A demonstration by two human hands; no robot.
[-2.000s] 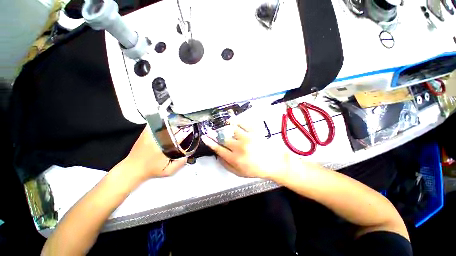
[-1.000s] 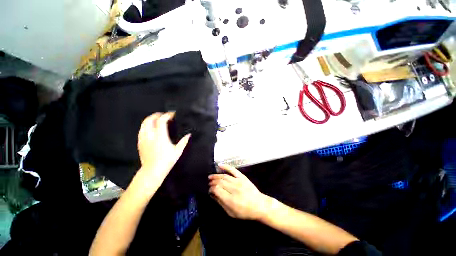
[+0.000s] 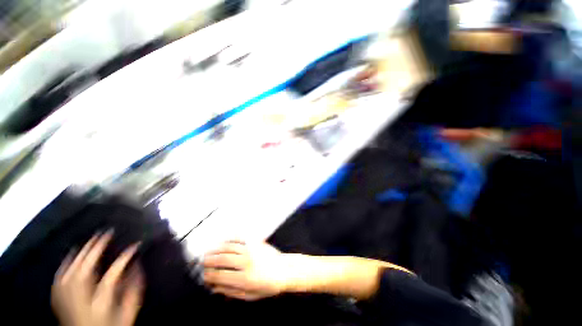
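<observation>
The black garment piece point(image 3: 121, 219) lies at the lower left, over the white table's edge and down toward my lap. My left hand point(image 3: 99, 280) rests on it with the fingers spread; it is blurred and cut off by the bottom edge. My right hand point(image 3: 239, 269) is at the garment's right edge with its fingers curled; blur hides whether they grip the cloth. The white sewing machine point(image 3: 210, 70) with its blue stripe runs diagonally above the garment. Its needle area is too blurred to make out.
The control panel point(image 3: 328, 67) sits on the machine's right part. A plastic bag point(image 3: 327, 135) lies on the white table point(image 3: 255, 204), with a tan strip beside it. Blue crates point(image 3: 459, 172) and dark cloth are below on the right. Part of another person seems to show at the upper right.
The camera view has swung to the right, so the machine and hands appear farther left. My hands have left the needle area since the oldest frame, and the garment has come toward me.
</observation>
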